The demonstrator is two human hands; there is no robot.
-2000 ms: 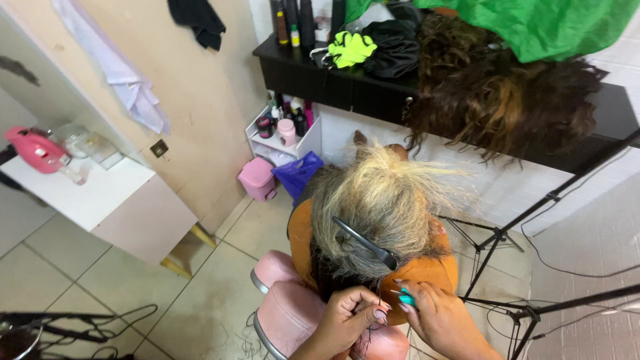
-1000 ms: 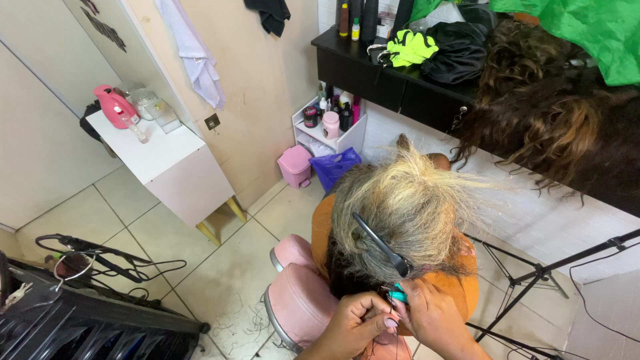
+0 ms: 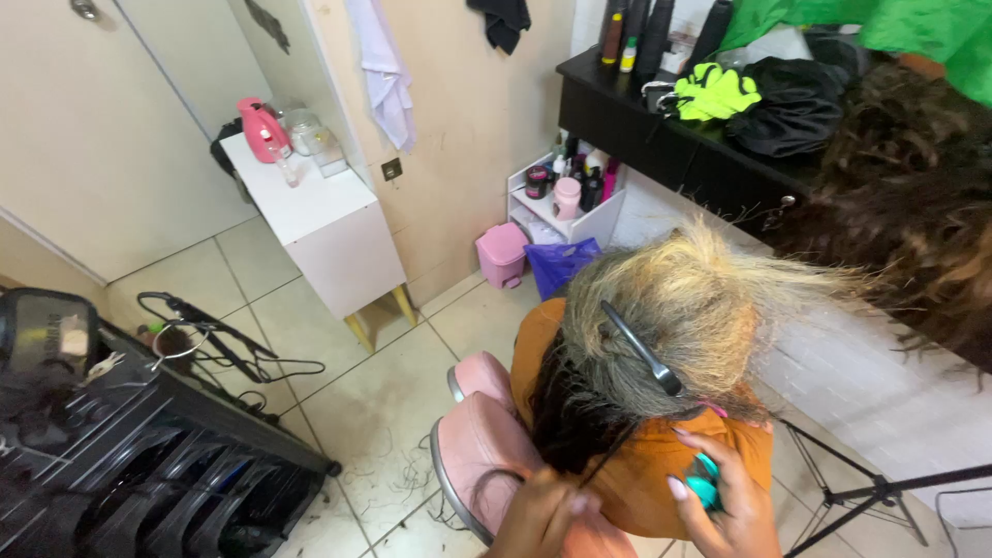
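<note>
A seated person in an orange top (image 3: 659, 480) has blond and greyish hair (image 3: 666, 310) held up by a black hair clip (image 3: 642, 349). Darker strands (image 3: 573, 411) hang at the lower left of the head. My left hand (image 3: 542, 511), blurred, is closed on a thin dark strand of hair (image 3: 608, 457) below the head. To its right, my right hand (image 3: 728, 496) holds a small teal object (image 3: 703, 482) between thumb and fingers; what kind it is I cannot tell.
Pink salon chair (image 3: 484, 449) under the person. Black trolley (image 3: 194, 434) at lower left, white cabinet (image 3: 310, 201) behind. Black counter (image 3: 628, 108) with brown hair bundles (image 3: 914, 194) at upper right. Tripod stand (image 3: 880, 490) at right, pink bin (image 3: 502, 252), purple bag (image 3: 562, 263), loose hair on floor tiles.
My hands were close together at the hair below the clip; now they are apart, the left lower and the right with the teal object to the right. The view has shifted left.
</note>
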